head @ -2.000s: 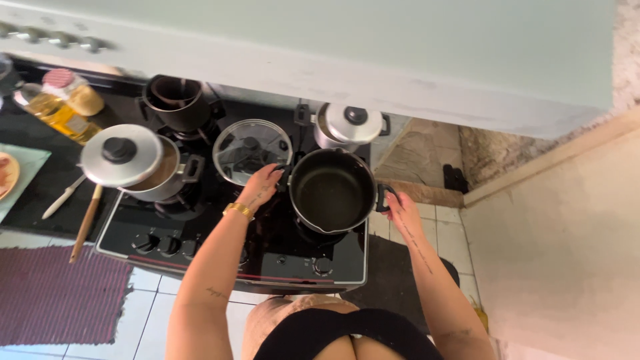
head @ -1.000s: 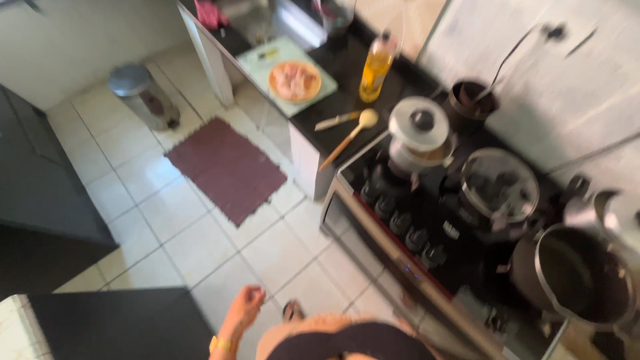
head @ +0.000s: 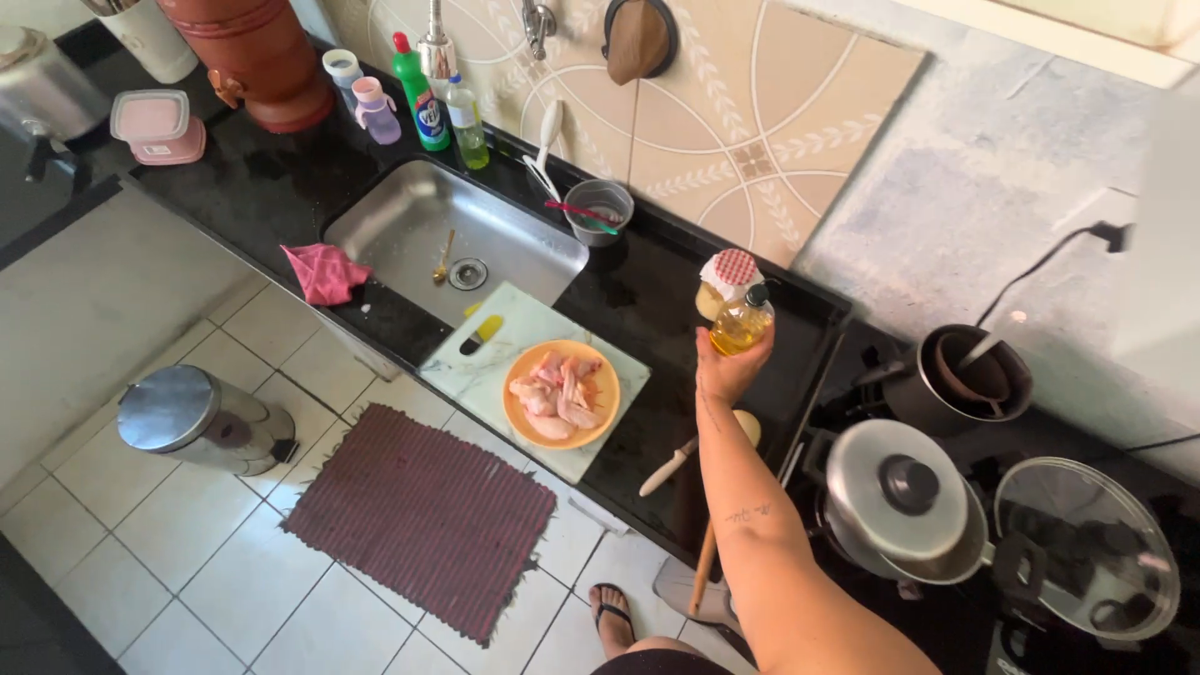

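Note:
My right hand (head: 736,370) is closed around a clear bottle of yellow cooking oil (head: 742,323) with a black cap, beside a glass jar (head: 720,286) with a red-checked cover. My left hand is out of view. Under my right forearm lie a light-handled knife (head: 670,466) and a wooden spoon (head: 701,572), both partly hidden. To the left, an orange plate (head: 515,412) of raw chicken pieces (head: 562,394) rests on a marbled cutting board (head: 623,366). At the right, a lidded aluminium pot (head: 895,502) sits on the stove, near a glass lid (head: 1087,553).
A steel sink (head: 394,202) holds a small spoon (head: 443,258); a pink cloth (head: 325,274) lies at its edge. Bottles, including green detergent (head: 422,103), stand behind. A dark pot (head: 956,375) is at the stove's back. A metal bin (head: 202,422) and woven mat (head: 422,516) are on the floor.
Both hands were at the black pot two seconds ago; my right hand has let go of it and now grips the oil bottle. My left hand has left view. The view has swung to the sink.

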